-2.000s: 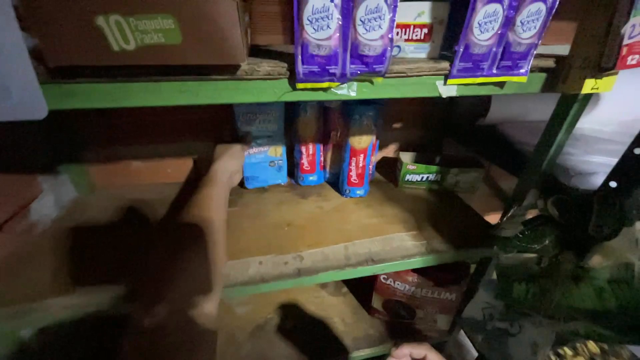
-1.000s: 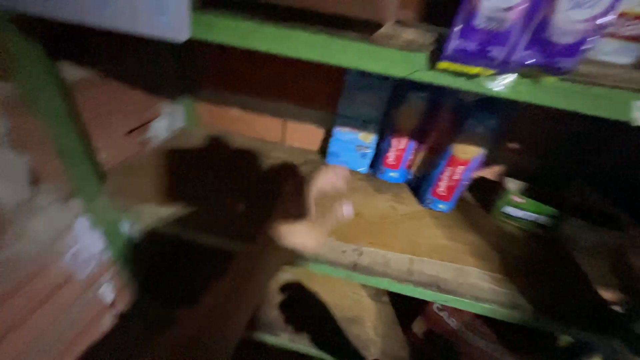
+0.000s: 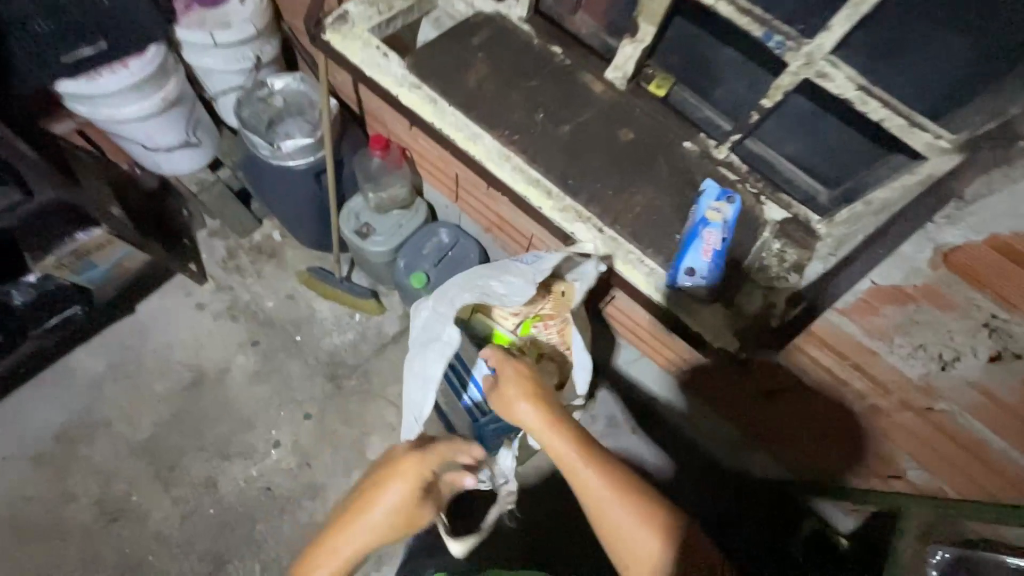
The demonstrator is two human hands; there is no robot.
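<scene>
An open white plastic bag (image 3: 424, 360) stands below the window ledge, with blue packages (image 3: 472, 392) and a tan, printed package (image 3: 552, 320) inside. My right hand (image 3: 516, 384) reaches into its mouth, fingers against the blue and white contents; whether it grips one of them is unclear. At the bag's near edge, my left hand (image 3: 424, 484) has its thumb and fingers on the bag's handle, partly blurred. A blue packet (image 3: 706, 236) with printing lies on the ledge to the right of the bag.
Along the brick wall stand a broom (image 3: 332, 200), a dark bin (image 3: 292, 180), a grey jug (image 3: 384, 232), a dark jug with a green cap (image 3: 438, 256) and white buckets (image 3: 144, 112). The window ledge (image 3: 552, 128) borders a barred window. A green shelf edge (image 3: 944, 506) is at lower right.
The view has swung from the shelf with blue packages to the floor and window ledge. My left hand, earlier at the shelf, is now at the bag, and my right hand is inside it.
</scene>
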